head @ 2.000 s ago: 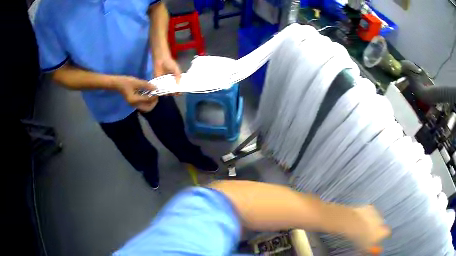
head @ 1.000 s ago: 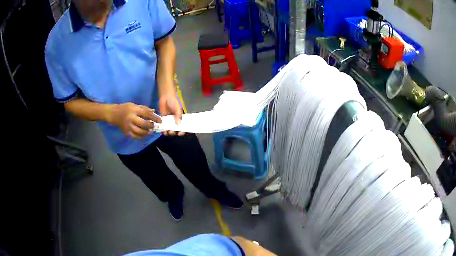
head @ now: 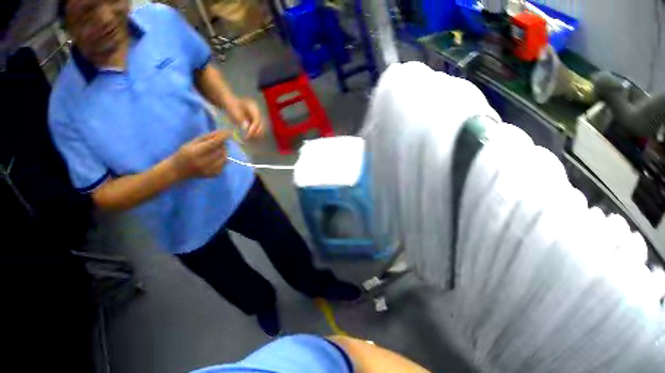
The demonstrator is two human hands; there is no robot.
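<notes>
Long rows of white cable bundles (head: 525, 240) hang folded over a rack at the right. A dark greenish rack rail (head: 467, 156) shows in a gap between them. The picture is blurred. My blue sleeve (head: 292, 357) and part of my forearm show at the bottom edge. Neither of my hands is in view; the forearm runs out of the picture. Another person in a blue shirt (head: 149, 120) stands at the left and holds a thin white cable (head: 266, 167) between both hands, its far part lying toward a stool.
A light blue stool (head: 339, 218) with a white top stands beside the rack base (head: 390, 275). A red stool (head: 300, 116) with a dark top is behind it. A green bench (head: 503, 76) at the back right bears a red-orange device (head: 529, 35) and a flared duct (head: 558, 79).
The fan of cables between the other person's hands and the rack is gone; a thin cable is held there now. My forearm, earlier stretched over the hanging bundles, has drawn down to the bottom edge.
</notes>
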